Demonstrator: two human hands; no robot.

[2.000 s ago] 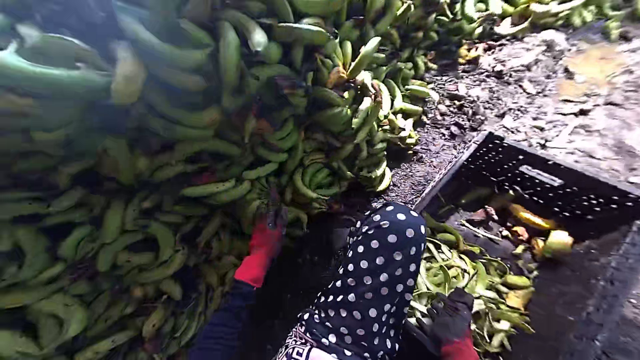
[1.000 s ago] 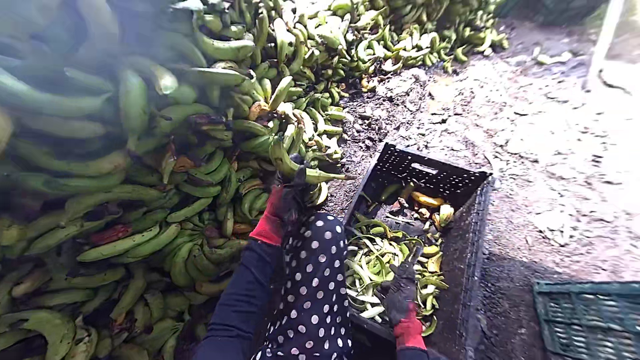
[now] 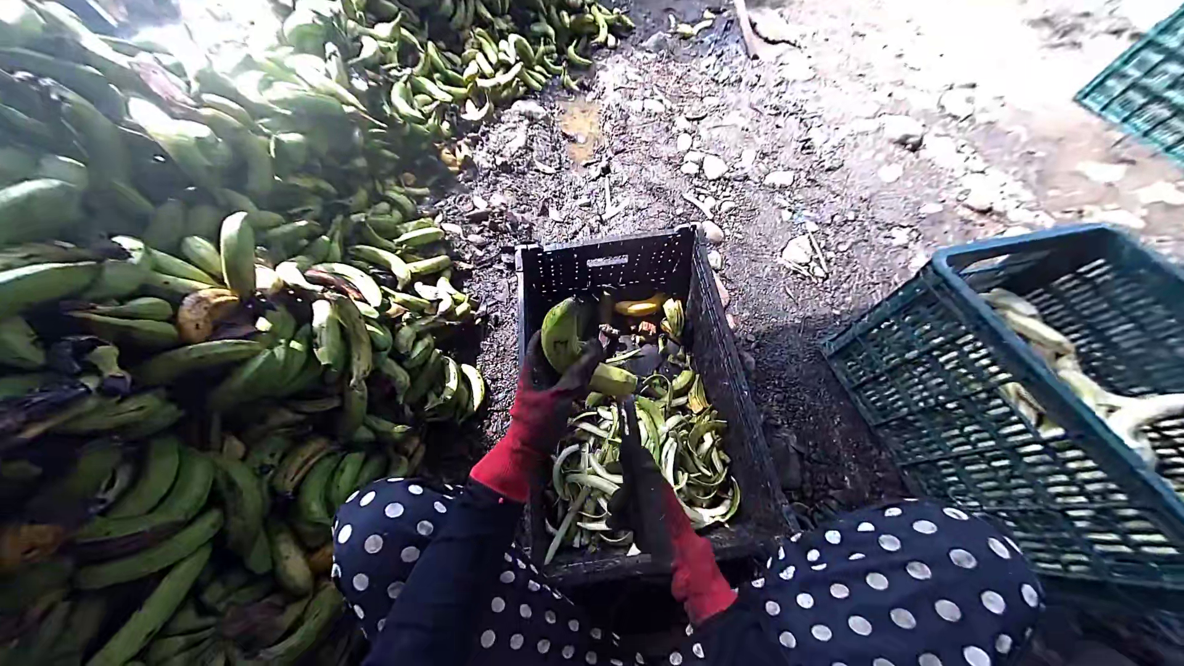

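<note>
My left hand (image 3: 546,402), in a red and black glove, grips green plantains (image 3: 561,335) above the near-left part of a black plastic crate (image 3: 717,370). My right hand (image 3: 652,504), gloved alike, is closed on what looks like a knife (image 3: 632,424), its dark blade close to the cut-looking end of a plantain. Green plantain peels (image 3: 689,453) lie in the crate below both hands, with a yellow peel piece (image 3: 640,306) at its far end.
A large heap of green plantains (image 3: 240,370) fills the left side. At right stands a green plastic crate (image 3: 1017,370) with pale peeled plantains (image 3: 1078,370) in it. Part of another green crate (image 3: 1142,88) shows at the upper right. Stones lie on the muddy ground (image 3: 740,166).
My left hand has gone from the plantain heap to over the black crate, bringing plantains with it. Both hands are now close together. The view has swung right.
</note>
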